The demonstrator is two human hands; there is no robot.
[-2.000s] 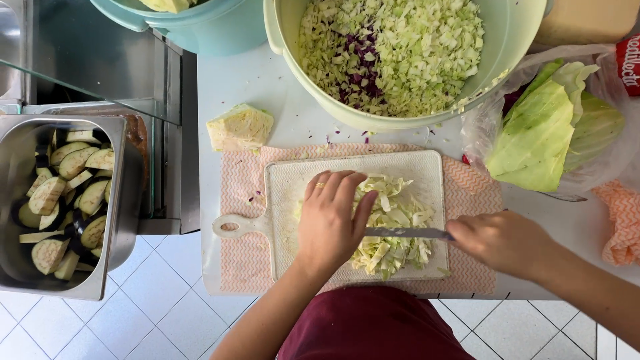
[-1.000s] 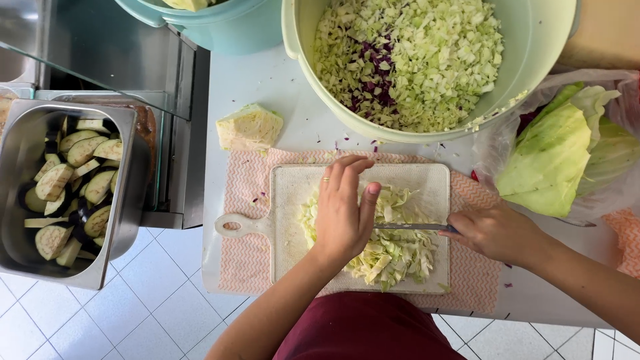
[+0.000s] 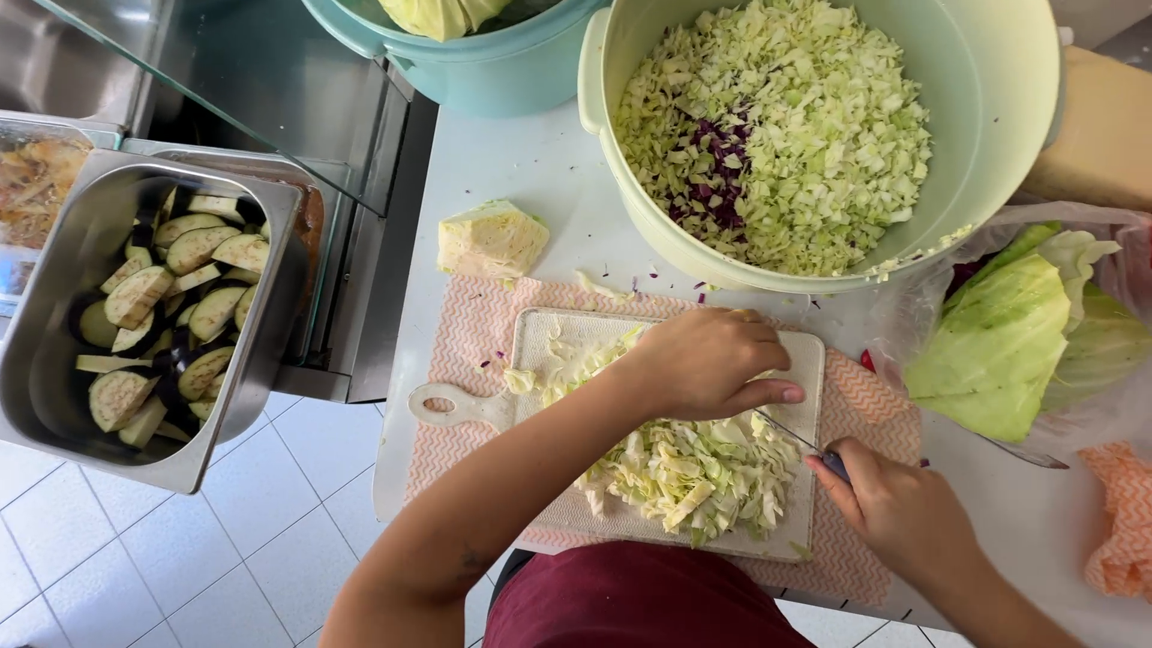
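My right hand [image 3: 877, 495] grips the dark handle of a kitchen knife [image 3: 792, 430], its blade pointing left over the white cutting board [image 3: 801, 531]. My left hand [image 3: 720, 364] is over the board's upper right part, palm down with the thumb toward the right, just above the blade; whether it touches the blade or cabbage is hidden. Chopped pale green cabbage [image 3: 693, 481] lies heaped below the blade, and more lies under my left forearm. The board rests on a patterned orange and white cloth [image 3: 459, 333]. A cabbage chunk [image 3: 493, 238] sits beyond the cloth's upper left corner.
A large pale green tub [image 3: 981, 135] holds chopped cabbage with some purple pieces. Cabbage leaves [image 3: 999, 351] in a plastic bag and a crumpled cloth [image 3: 1120, 522] lie right. A turquoise tub [image 3: 504, 67] stands behind; a steel pan [image 3: 45, 360] of cut eggplant [image 3: 198, 315] is left.
My left hand has moved right, from the middle of the board toward its upper right side. The knife, level before, now slants down toward its handle. The view has come closer or shifted slightly.
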